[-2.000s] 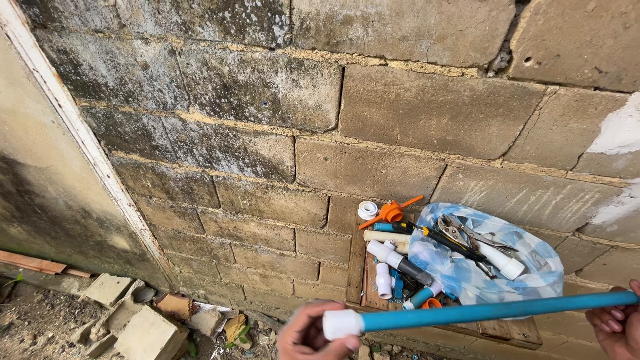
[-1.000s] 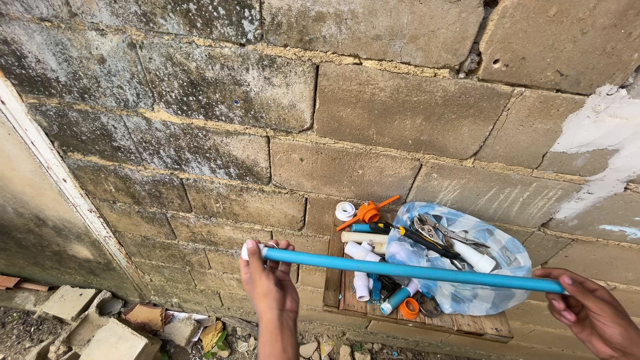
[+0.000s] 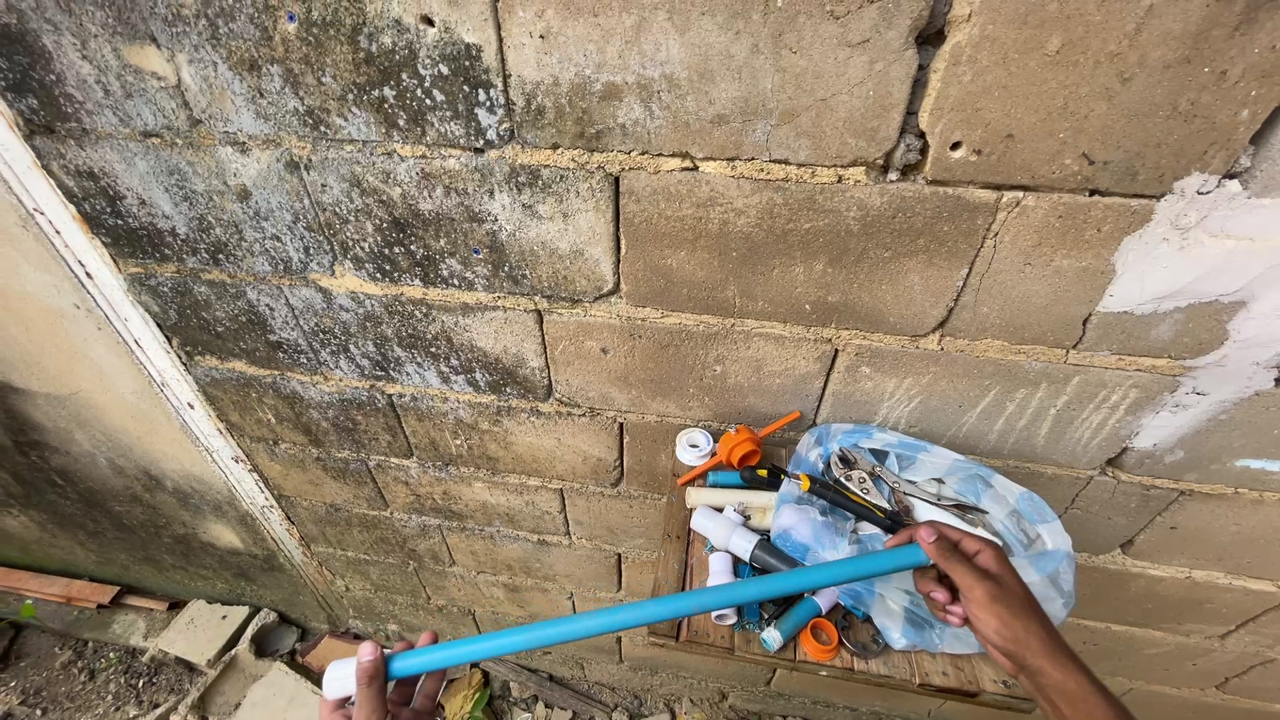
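Observation:
A long blue plastic pipe (image 3: 650,612) with a white fitting (image 3: 340,678) on its left end slants across the lower part of the head view. Near that fitting, my left hand (image 3: 388,690) grips the pipe, thumb in front. My right hand (image 3: 965,590) pinches the pipe's right end between thumb and fingers, in front of a blue-and-white plastic bag (image 3: 1030,560). Locking pliers (image 3: 860,480) lie on the bag. Beside it are an orange pipe-threading tool (image 3: 740,447), a roll of white tape (image 3: 694,446), white and grey pipe fittings (image 3: 728,532) and an orange ring (image 3: 819,638).
A slatted wooden surface (image 3: 940,672) bears the tools and bag against a concrete block wall (image 3: 700,370). Broken blocks (image 3: 205,632) and rubble lie on the ground at lower left. A white-painted, rusty metal edge (image 3: 160,370) runs down the left side.
Both hands still hold the pipe. Its left end has gone down and its right end up since one second ago, so its slant has reversed. The right hand now overlaps the bag.

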